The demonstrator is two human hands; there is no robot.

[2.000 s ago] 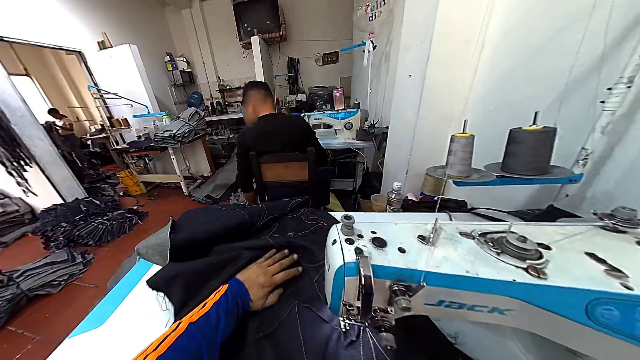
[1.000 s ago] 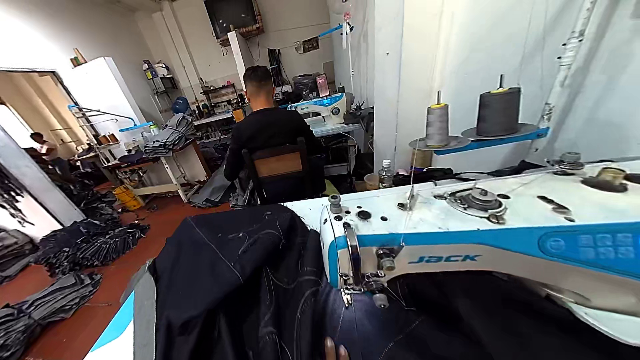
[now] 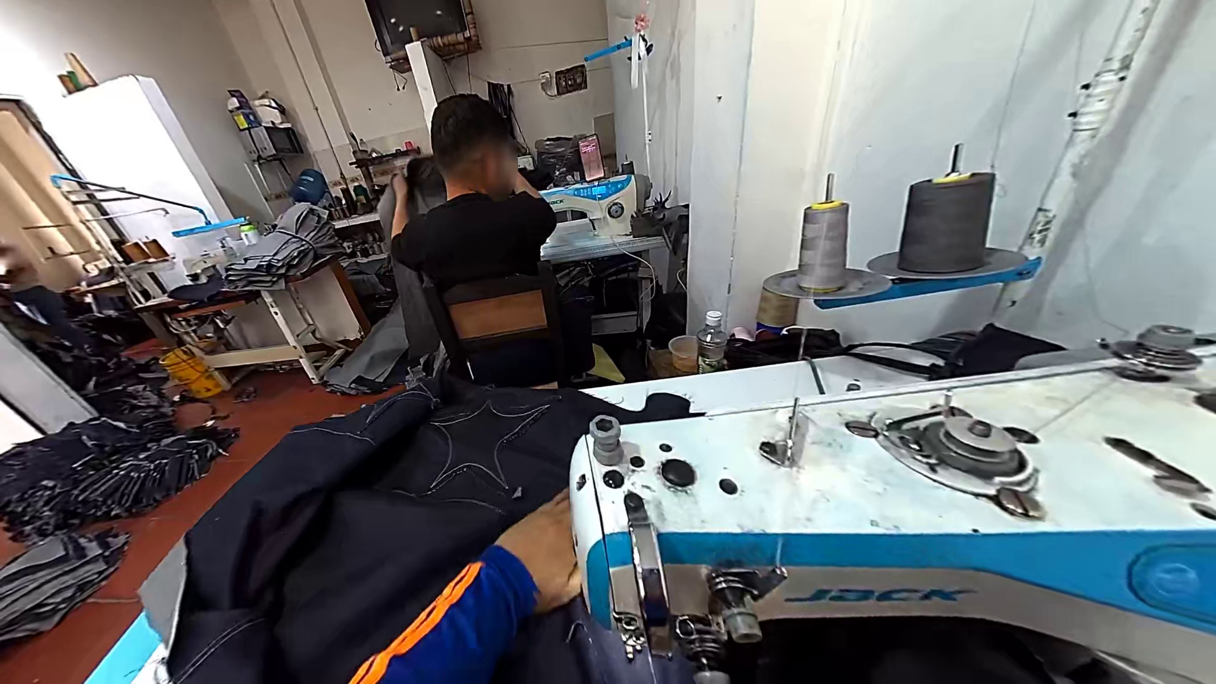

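My left hand (image 3: 543,551), in a blue sleeve with orange stripes, rests on dark denim fabric (image 3: 380,532) just left of the head of a white and blue Jack sewing machine (image 3: 855,494). Its fingers are hidden behind the machine head. Pale stitching outlines a star shape on the fabric beyond the hand. The presser foot area is at the bottom edge, with fabric beside it. My right hand is not in view. Two thread cones, light grey (image 3: 824,249) and dark grey (image 3: 946,223), stand on a blue holder behind the machine.
A co-worker (image 3: 475,218) sits on a wooden chair (image 3: 499,318) ahead, raising grey cloth beside another sewing machine (image 3: 608,204). A plastic bottle (image 3: 711,344) stands behind my machine. Denim piles (image 3: 104,465) lie on the red floor at left; stacked pieces (image 3: 285,249) sit on a table.
My left hand, out of view a second ago, is now beside the machine head. The fabric has shifted, showing the stitched star. The co-worker has raised the arms with grey cloth.
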